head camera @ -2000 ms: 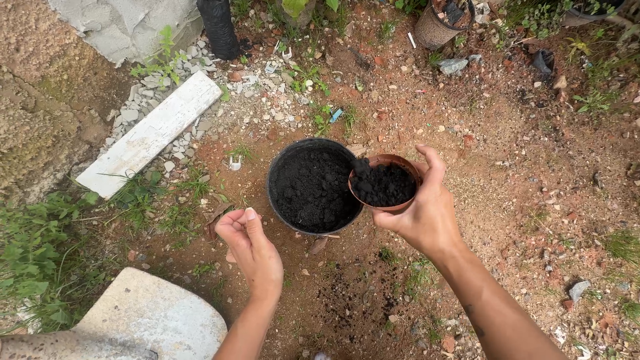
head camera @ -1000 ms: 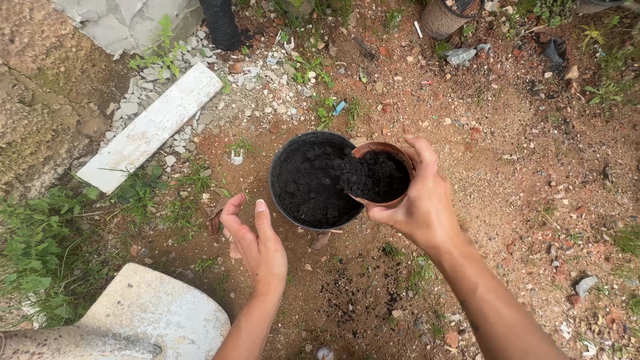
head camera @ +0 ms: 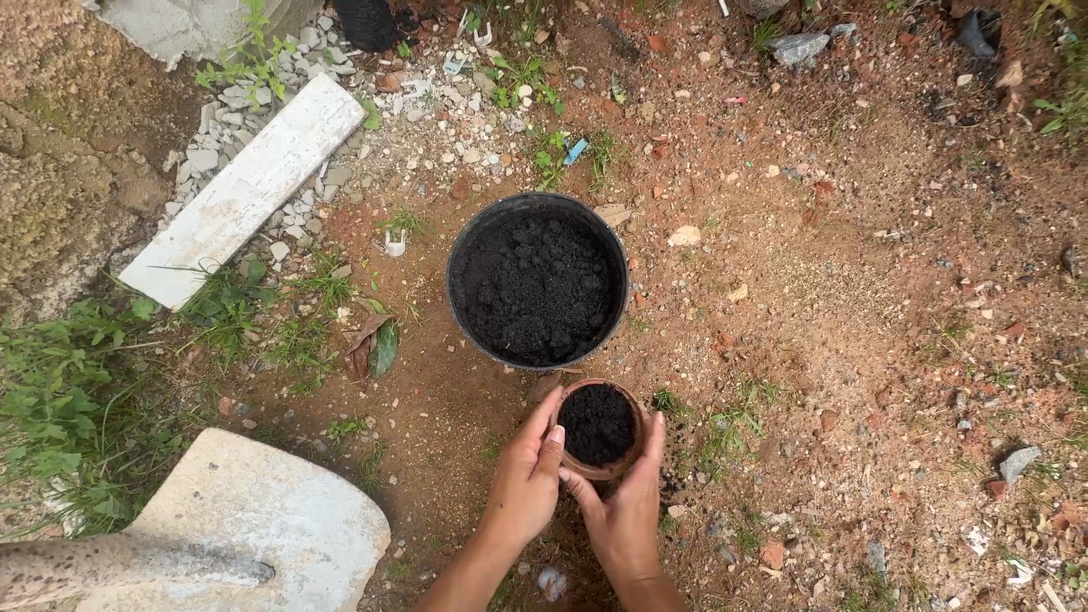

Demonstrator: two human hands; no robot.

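A small terracotta pot (head camera: 598,469) filled with dark soil is held between my two hands, just below a larger black plastic pot (head camera: 453,293) that also holds dark, crumbly soil. My left hand (head camera: 524,476) presses against the small pot's left side. On its right side, my right hand (head camera: 627,510) curves around the wall, thumb toward the near edge. The two pots stand apart by a narrow gap. Whether the small pot rests on the ground cannot be told.
At the lower left lies a shovel blade (head camera: 280,518) with its shaft. A white board (head camera: 246,191) rests on gravel at the upper left, near a rough wall (head camera: 76,170). Weeds (head camera: 76,408) grow at the left edge. A grey stone (head camera: 799,48) lies at the upper right.
The small pot, earlier tilted over the black pot's right rim in my right hand, is now below that pot and more upright. My left hand, earlier apart from it, now touches it.
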